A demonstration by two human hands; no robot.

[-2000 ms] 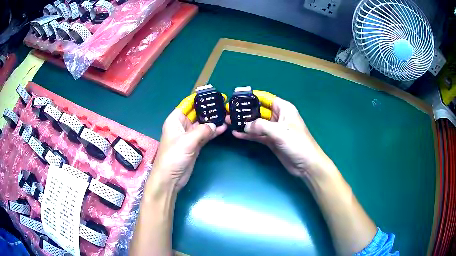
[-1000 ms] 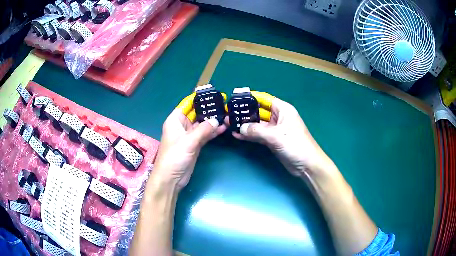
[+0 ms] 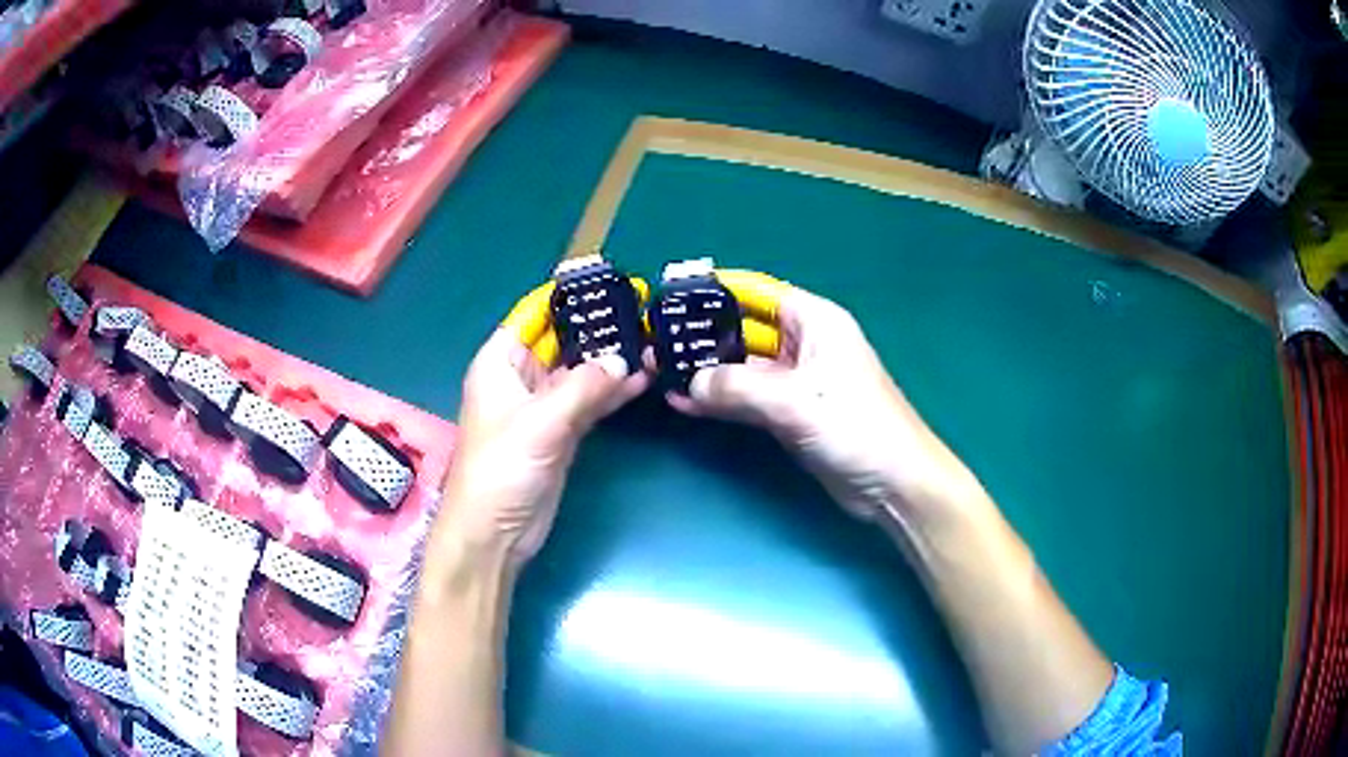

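My left hand (image 3: 525, 407) holds a black smartwatch (image 3: 597, 314), its lit screen facing me with rows of white icons and text. My right hand (image 3: 806, 388) holds a second smartwatch (image 3: 696, 327) close beside it, also lit with rows of white text. Each thumb lies on the lower part of its screen. Yellow finger cots show on the fingers behind both watches. A pale strap end shows above each case. Both watches are held above the green mat (image 3: 946, 370).
A pink foam tray (image 3: 318, 510) with rows of strapped watches and a printed white sheet (image 3: 185, 621) is at the left. Stacked foam trays (image 3: 377, 244) with plastic film (image 3: 303, 126) stand upper left. A white fan (image 3: 1153, 111) and red cables (image 3: 1320, 547) are at the right.
Both hands and watches appear slightly further left, and the surroundings have shifted a little too. The right watch's screen text has changed, now with a header line. An orange-pink edge has appeared at the top left corner.
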